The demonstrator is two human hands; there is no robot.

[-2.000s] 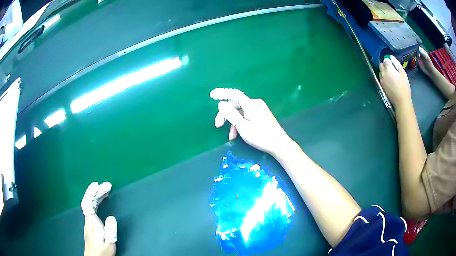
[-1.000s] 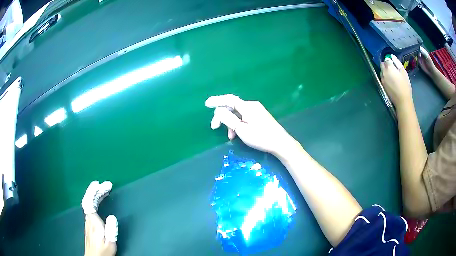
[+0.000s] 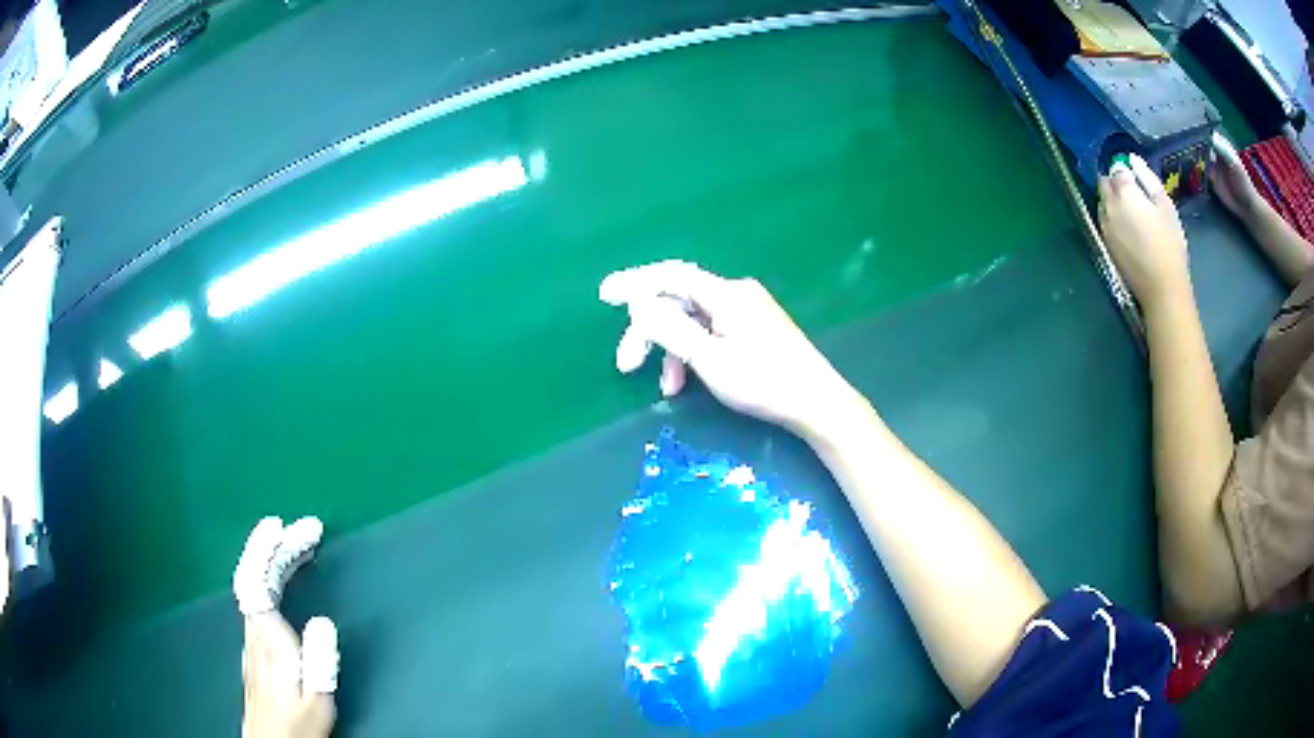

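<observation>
A crumpled, shiny bright-blue film pile (image 3: 732,591) lies on the dark green mat (image 3: 476,620), at the lower middle. My right hand (image 3: 713,335) is above the pile, over the line between the glossy green belt (image 3: 461,361) and the mat. Its fingers wear white cots and are loosely curled with nothing in them. My left hand (image 3: 285,627) is at the lower left, cut off by the bottom edge. Its fingertips wear white cots, and thumb and fingers are apart with nothing between them.
At the right a neighbouring person's hand (image 3: 1141,224) is at a blue-and-grey box (image 3: 1146,108) with coloured buttons. A red ribbed object (image 3: 1280,180) is beside it. A white machine part (image 3: 26,389) stands at the left edge. A pale rail (image 3: 605,61) runs along the belt's far side.
A dark oblong object at the top left has moved up and to the right along the far strip. My right hand has shifted only slightly. My left hand and the film pile have hardly moved.
</observation>
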